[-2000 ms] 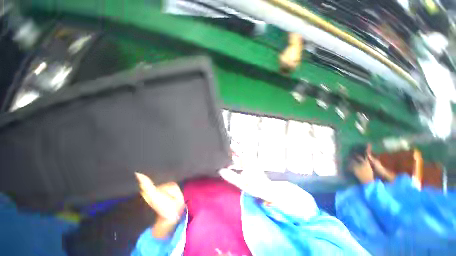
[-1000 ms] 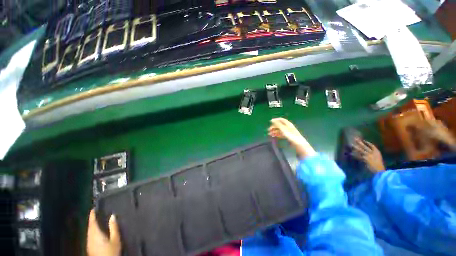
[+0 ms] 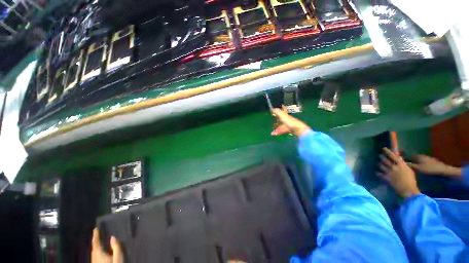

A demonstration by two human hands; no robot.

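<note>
A long black slotted tray (image 3: 205, 215), its visible pockets plain black, lies tilted in front of me. My left hand (image 3: 107, 249) is cut off by the bottom edge and grips the tray's left end. My right hand (image 3: 288, 123) reaches over the green surface beyond the tray. Its fingertips hold a phone unit (image 3: 269, 102) seen almost edge-on as a thin line. Another phone unit (image 3: 291, 99) lies just right of it, with more silver-framed units (image 3: 328, 98) farther right.
A side tray (image 3: 126, 182) with units is at the left, and another column of units (image 3: 49, 218) farther left. A tan-edged shelf (image 3: 205, 97) with framed rectangles runs behind. A neighbouring person's hands (image 3: 401, 174) and an orange-brown bin (image 3: 452, 141) are at the right.
The tray was raised and tilted at the left, then came down in front of me. My right hand has left the tray's far edge and taken hold of the leftmost loose unit, now tipped on edge.
</note>
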